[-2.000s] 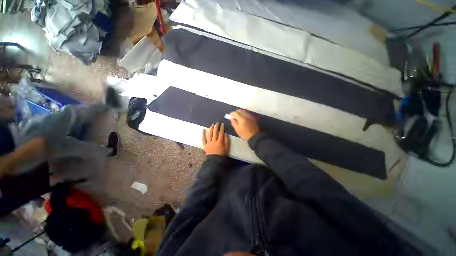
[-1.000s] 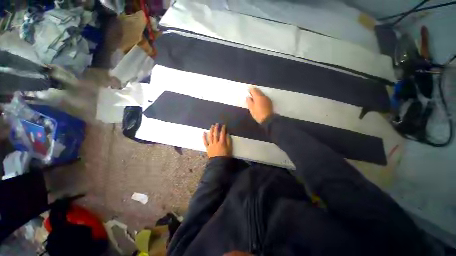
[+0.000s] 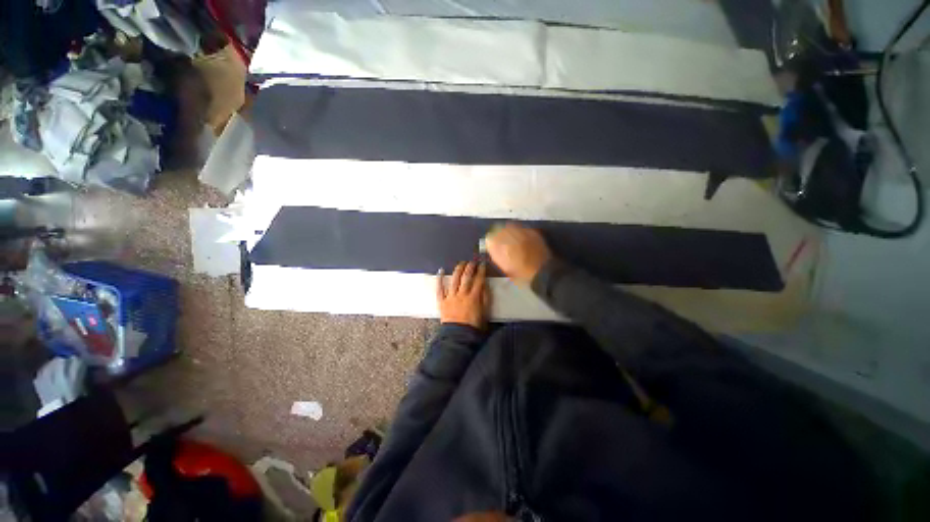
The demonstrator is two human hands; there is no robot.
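A long dark cloth strip (image 3: 357, 239) lies flat on the off-white table cover (image 3: 377, 184), its left end slanted. My left hand (image 3: 465, 297) lies on its near edge, fingers spread, fingertips on the cloth. My right hand (image 3: 518, 252) is just right of it on the strip, fingers bent together around a tiny pale piece (image 3: 483, 246), perhaps chalk. Most of that piece is hidden by the fingers. What lies under my left fingers cannot be seen.
A wider dark panel (image 3: 408, 124) and a long off-white panel (image 3: 428, 49) lie farther back. A dark iron with a blue part (image 3: 831, 168) and looping black hose stands at the right. A blue basket (image 3: 148, 311) and heaped cloth (image 3: 87, 122) are on the left.
My right hand has come back from the pale gap behind the strip to the strip beside my left hand. My left hand stays at the near edge. The view has turned and shifted.
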